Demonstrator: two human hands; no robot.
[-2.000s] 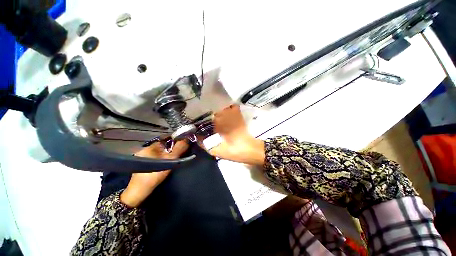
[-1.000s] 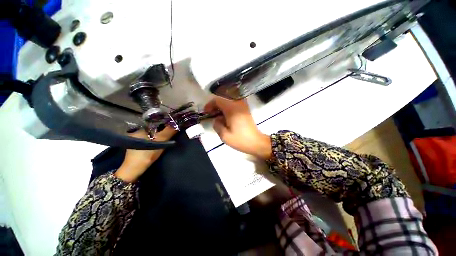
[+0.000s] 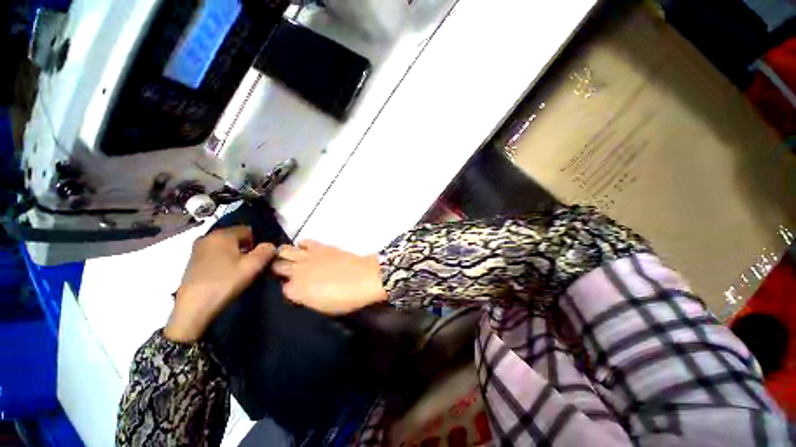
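A black fabric panel (image 3: 284, 358) hangs over the near edge of the white machine table, its upper end close to the sewing head. My left hand (image 3: 218, 275) holds the panel's upper part from the left. My right hand (image 3: 327, 277) pinches the panel's right edge, its fingertips almost touching my left fingertips. The white sewing machine head (image 3: 122, 166) stands at the upper left, with the presser foot area (image 3: 202, 205) just beyond my hands. The needle cannot be made out.
The control panel (image 3: 188, 65) has a lit bluish screen. A black phone-like rectangle (image 3: 314, 68) and a small silver tool (image 3: 279, 175) lie on the machine bed. A brown carton (image 3: 646, 157) stands at the right, with orange material (image 3: 777, 87) beyond. Blue surfaces show at the left.
The view has swung right and back from the machine head. Both hands have come out from under the head toward me, with the black fabric held between them; its edge now shows.
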